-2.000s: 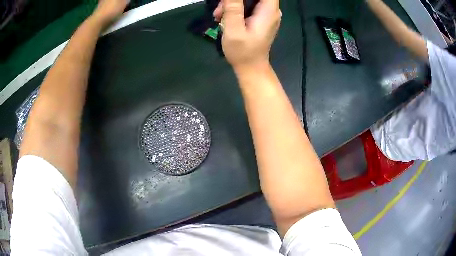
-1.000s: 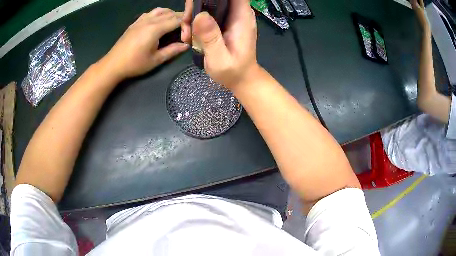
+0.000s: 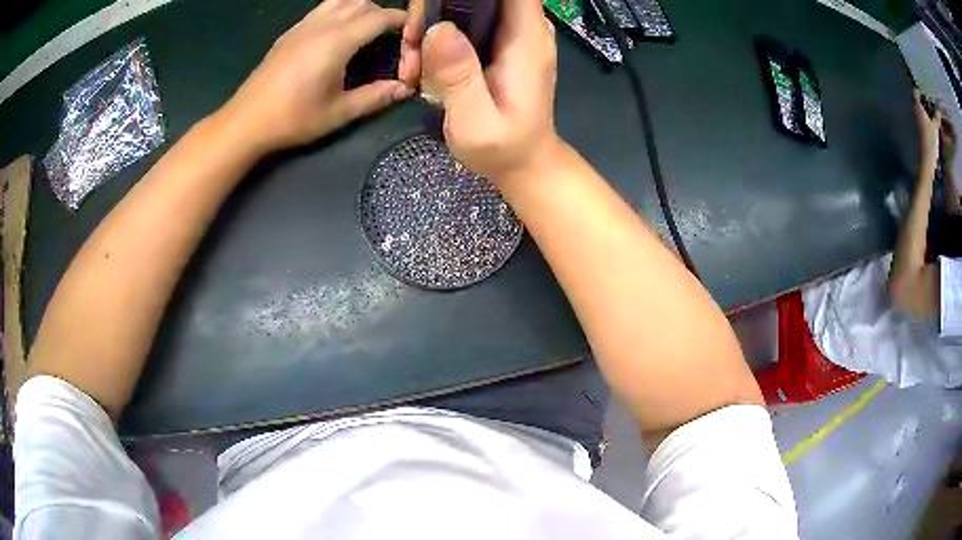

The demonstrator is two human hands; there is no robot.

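My right hand (image 3: 491,95) is closed around the thick black electric screwdriver (image 3: 464,21), upright at the top edge of the view. Its nose is mostly hidden by my thumb and fingers. My left hand (image 3: 322,79) holds a black housing (image 3: 376,61) flat between thumb and fingers, just left of the screwdriver. Most of the housing is hidden under my fingers, and no green board shows in it. The round screw tray (image 3: 441,216) lies just below my right hand, full of tiny silvery specks.
Several black housings with green boards (image 3: 591,26) lie at the top, right of my right hand. Two more housings (image 3: 791,93) lie further right. A black cord (image 3: 652,158) crosses the bench. A clear plastic bag (image 3: 111,121) lies at left. Another person's arm (image 3: 920,211) and a red stool (image 3: 796,353) are at right.
Since two seconds ago, my left hand has come from the far left to beside the screwdriver and now holds a housing. Over the last second both hands have stayed nearly in place.
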